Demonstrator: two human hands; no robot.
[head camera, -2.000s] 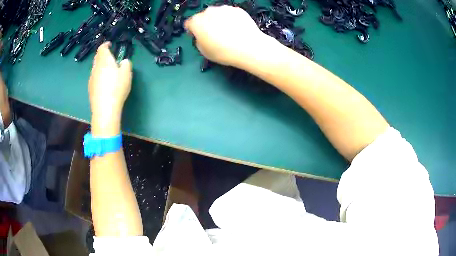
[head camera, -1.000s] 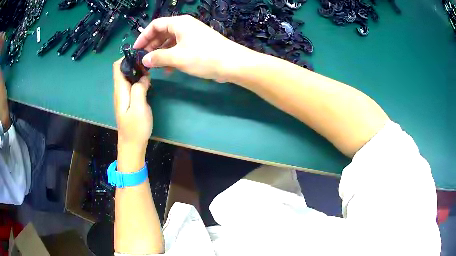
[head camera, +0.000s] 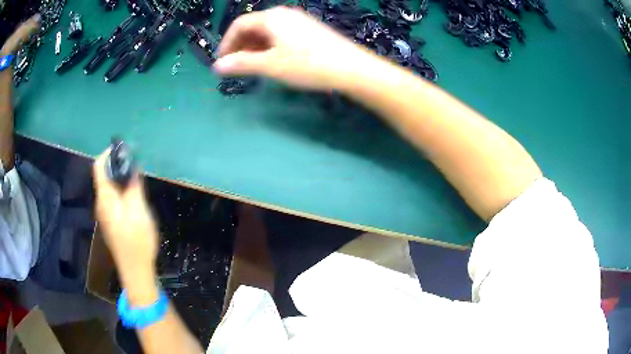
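Observation:
My left hand [head camera: 128, 207], with a blue wrist strap [head camera: 142, 308], holds an assembled unit [head camera: 120, 162], black and rounded, at the table's front edge at left. My right hand [head camera: 273, 48] is blurred over the table, in front of the part heaps; its thumb and fingers are apart, and I see nothing in it. Slim black housings [head camera: 124, 55] lie fanned out left of my right hand. A heap of black curved covers [head camera: 398, 45] lies to its right. A small dark part [head camera: 234, 86] lies just below my right hand.
A second pile of curved parts [head camera: 484, 24] lies at the back right. Another person's arm [head camera: 7, 104] with a blue strap reaches to a tangled pile at far left. An open carton [head camera: 242, 256] with dark shiny units stands below the pale table edge [head camera: 311, 216].
My hands have parted. My left hand has moved down and left with the black unit to the table edge. My right hand has moved slightly right. The other person's hand has come further into view.

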